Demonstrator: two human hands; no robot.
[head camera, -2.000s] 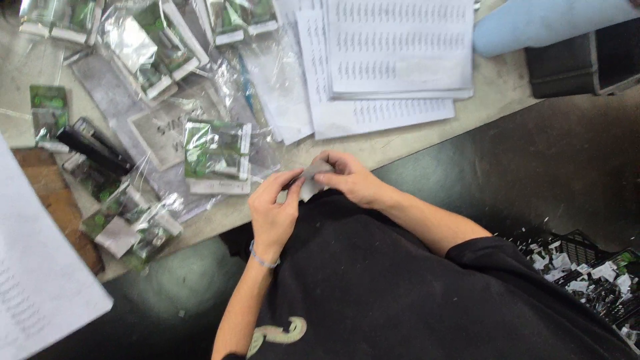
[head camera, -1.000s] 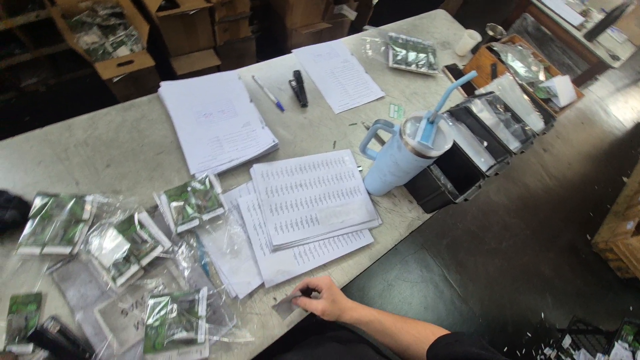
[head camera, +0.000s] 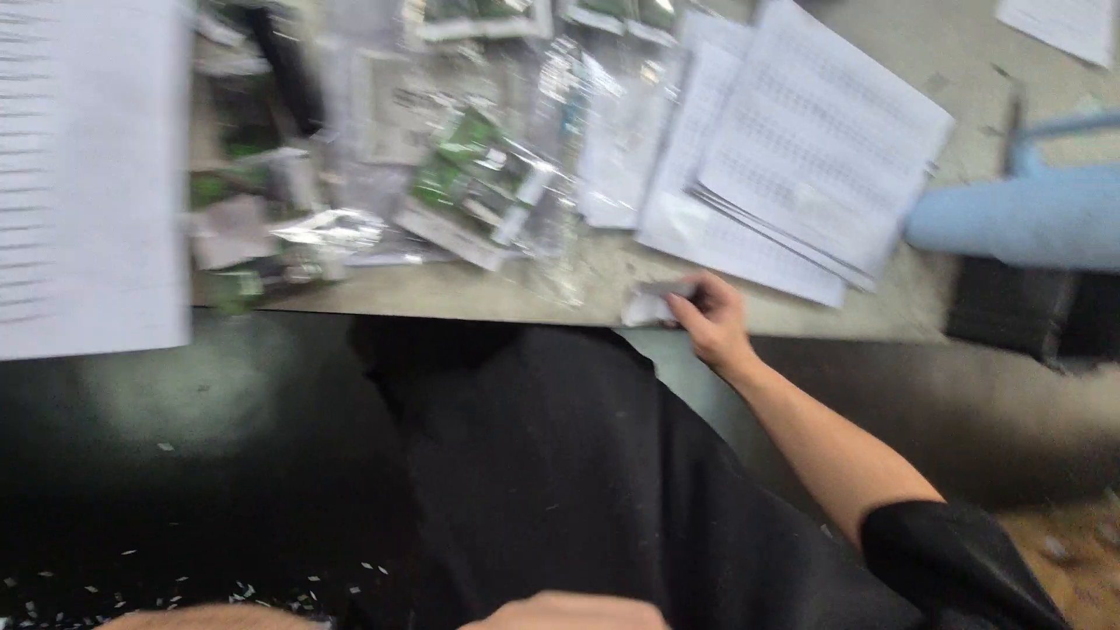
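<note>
My right hand (head camera: 713, 319), at the table's front edge, pinches a small whitish-grey piece (head camera: 652, 304) between thumb and fingers; its material is too blurred to tell. Part of my left hand (head camera: 569, 612) shows at the bottom edge of the view, low over my black clothing, with its fingers hidden. To the left of my right hand lies a clear plastic bag with green-and-white packets (head camera: 481, 179). Beyond the right hand is a stack of printed sheets (head camera: 814, 140).
Large printed sheets (head camera: 96, 175) stand out at the left. Beside them are a black object (head camera: 284, 70) and more bagged packets (head camera: 254, 219). A light blue tumbler (head camera: 1015, 214) and black bins (head camera: 1006, 302) are at the right. Small scraps (head camera: 262, 595) litter the floor.
Two seconds ago both hands were together at the small piece; now only my right hand holds it and my left is low, near my body. The view has swung right and back.
</note>
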